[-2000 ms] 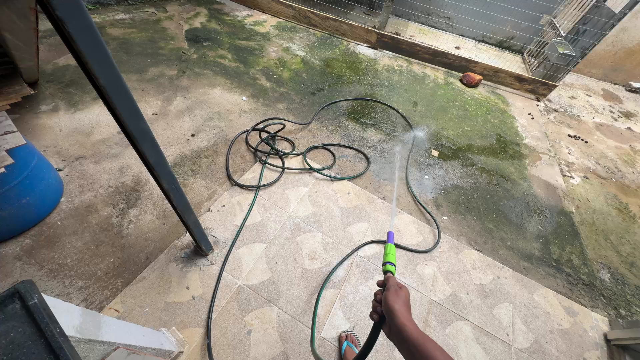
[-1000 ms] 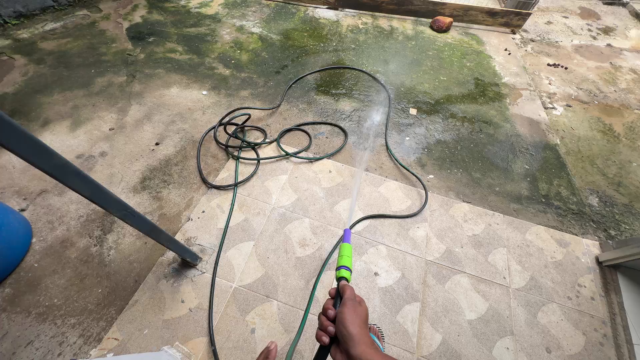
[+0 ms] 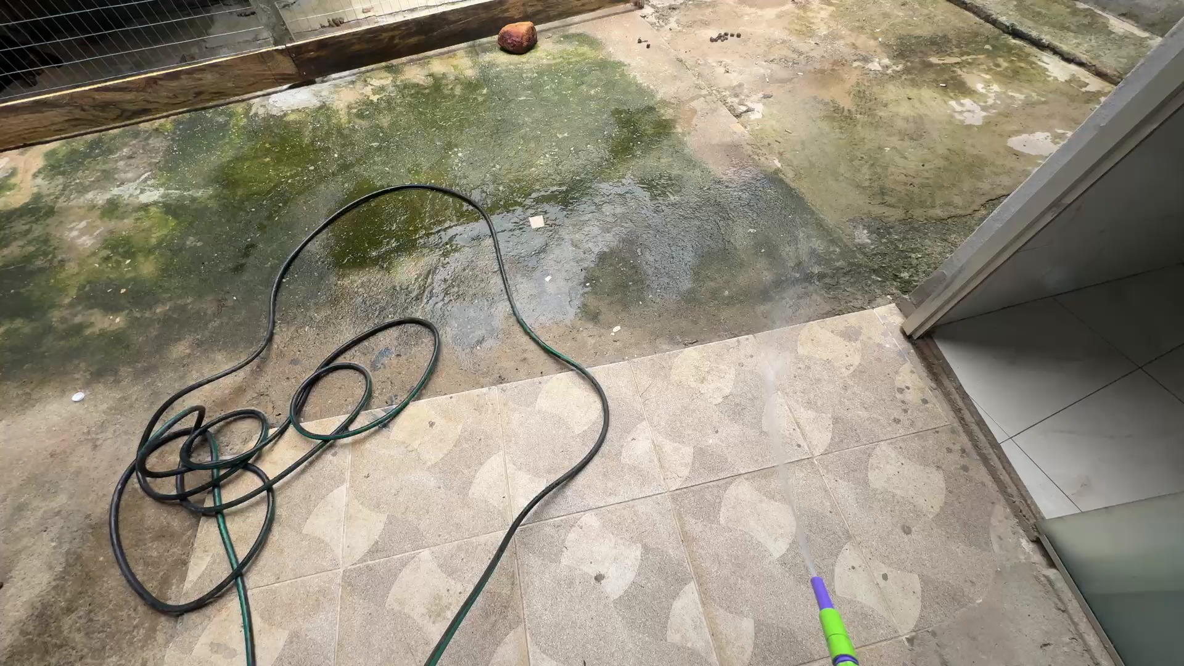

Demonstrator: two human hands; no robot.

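The green and purple hose nozzle (image 3: 830, 620) enters at the bottom edge, right of centre, pointing up and away. A thin water jet (image 3: 794, 499) leaves its purple tip and spreads to mist over the patterned floor tiles (image 3: 592, 555). Neither my left hand nor my right hand shows; whatever holds the nozzle is below the frame. The dark green garden hose (image 3: 597, 407) lies in a wide loop, with tangled coils at the left, partly on the tiles and partly on the wet, mossy concrete (image 3: 444, 250).
At the right, a door frame (image 3: 1045, 185) borders an opening onto pale smooth tiles (image 3: 1091, 407). A reddish-brown stone-like lump (image 3: 517, 37) rests near a wooden board (image 3: 370, 46) below wire mesh (image 3: 120, 37). A raised tile edge meets the concrete.
The view has swung to the right. My right hand, around the nozzle's grip in both earlier frames, is out of view. The jet now points over the tiles near the doorway instead of the mossy concrete.
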